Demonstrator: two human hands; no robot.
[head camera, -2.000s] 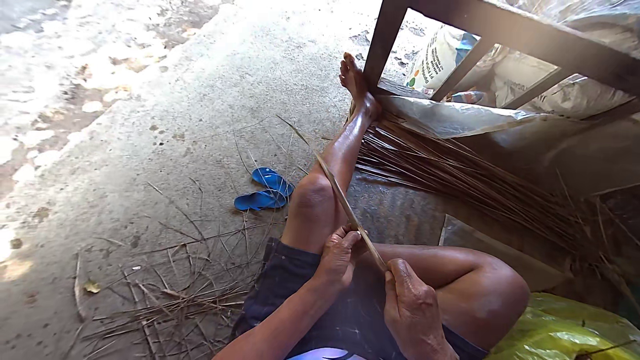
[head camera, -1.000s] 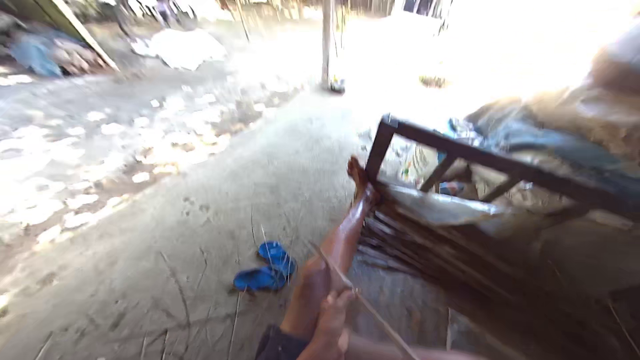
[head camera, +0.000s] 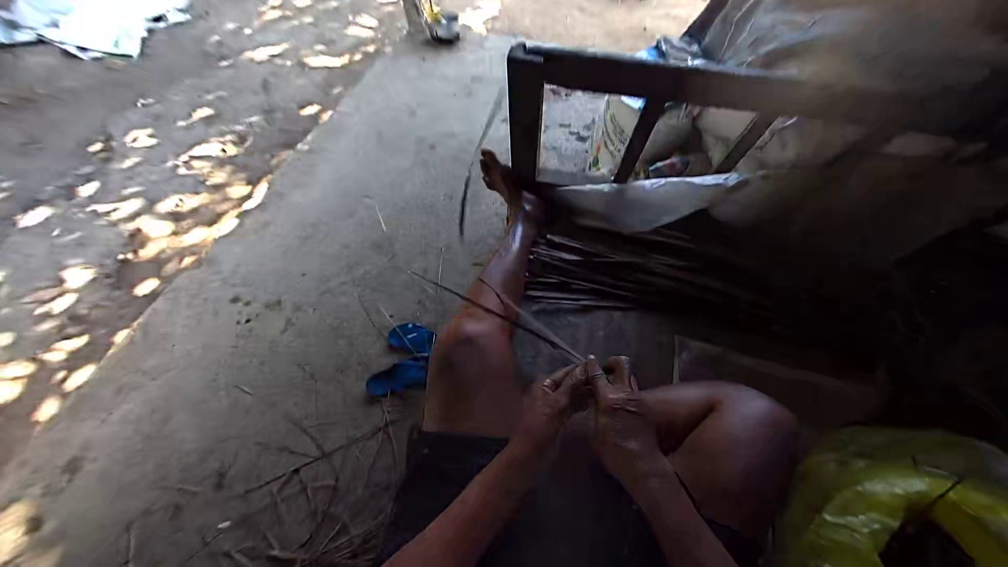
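Note:
A thin dry leaf strip (head camera: 516, 319) runs from my fingers up and left across my outstretched leg. My left hand (head camera: 555, 402) pinches it between thumb and fingers above my lap. Touching it fingertip to fingertip, my right hand (head camera: 626, 413) is closed on the same strip, near its lower end. The strip looks split into two thin strands close to my fingers. A pile of dark, dry strips (head camera: 606, 272) lies to the right of my shin, partly in deep shadow.
Blue flip-flops (head camera: 402, 376) lie left of my knee on the concrete floor (head camera: 315, 276). Scattered stalks (head camera: 315, 488) are at lower left. A wooden frame (head camera: 669, 75) stands beyond my foot, with sacks (head camera: 618, 130) behind. A yellow-green plastic bag (head camera: 890, 480) sits at lower right.
My hands, apart along the strip two seconds ago, are now together at its lower end. The strip looked like one broader piece then and shows thin separate strands now.

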